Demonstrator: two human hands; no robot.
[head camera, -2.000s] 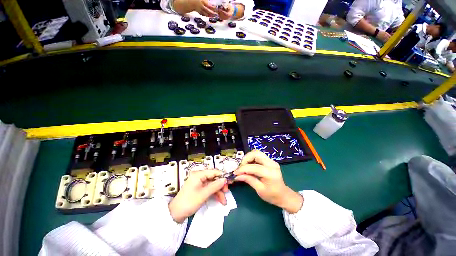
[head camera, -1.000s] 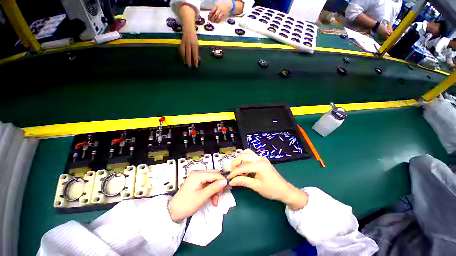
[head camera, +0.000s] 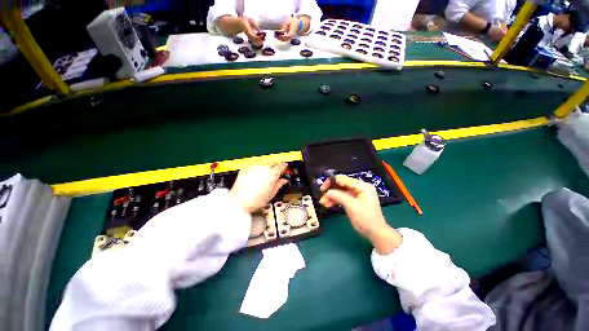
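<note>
My left hand (head camera: 259, 185) is over the back of the press fixture (head camera: 297, 216), its fingertips at the red-tipped toggle clamp (head camera: 289, 173) behind the rightmost cream block. My right hand (head camera: 354, 199) holds a small dark ring part (head camera: 330, 176) between thumb and fingers above the near left part of the black parts tray (head camera: 339, 152). Blue-and-white inserts (head camera: 376, 183) lie in that tray, partly hidden by my right hand. My left arm covers the middle blocks.
A white cloth (head camera: 274, 282) lies in front of the fixtures. An orange stick (head camera: 402, 187) and a white bottle (head camera: 425, 155) are right of the tray. Beyond is the green conveyor (head camera: 194, 126) with dark rings. White stacked trays (head camera: 29, 239) stand at left. A person works across the belt.
My hands have parted. The left moved up to the right-end clamp; the right moved right to the tray with the ring part. The rings on the belt shifted left.
</note>
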